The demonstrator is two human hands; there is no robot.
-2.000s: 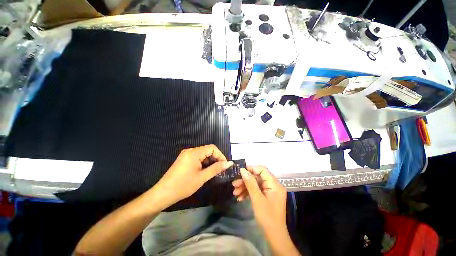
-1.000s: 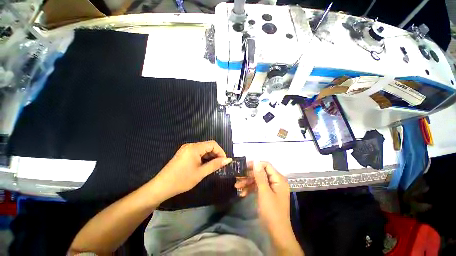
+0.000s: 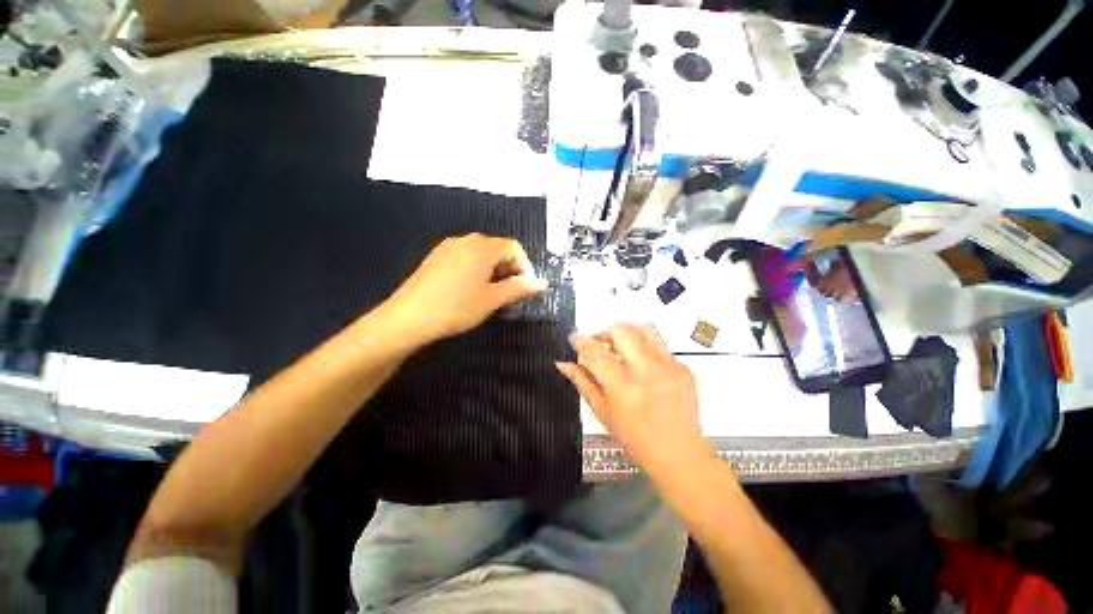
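A black ribbed fabric panel [image 3: 276,240] lies flat on the machine table, its right edge by the needle area. My left hand [image 3: 465,288] pinches a small dark label [image 3: 549,302] against the panel's edge, just below the presser foot [image 3: 584,244]. My right hand [image 3: 635,381] rests at the same edge, lower right; its thumb and index fingertips are close together at the cloth. Whether the right fingertips grip the fabric edge cannot be told. The needle is too small to see clearly.
The white sewing machine head [image 3: 671,120] stands behind my hands. Right of the needle are small loose pieces [image 3: 671,290], a lit smartphone [image 3: 827,318], dark scraps [image 3: 921,386] and a hanging blue cloth [image 3: 1016,402]. Clear plastic [image 3: 72,156] lies far left.
Both hands have moved up from the table's front edge toward the needle, carrying the small label. The lower part of the panel has shifted and is folded. The view has shifted slightly.
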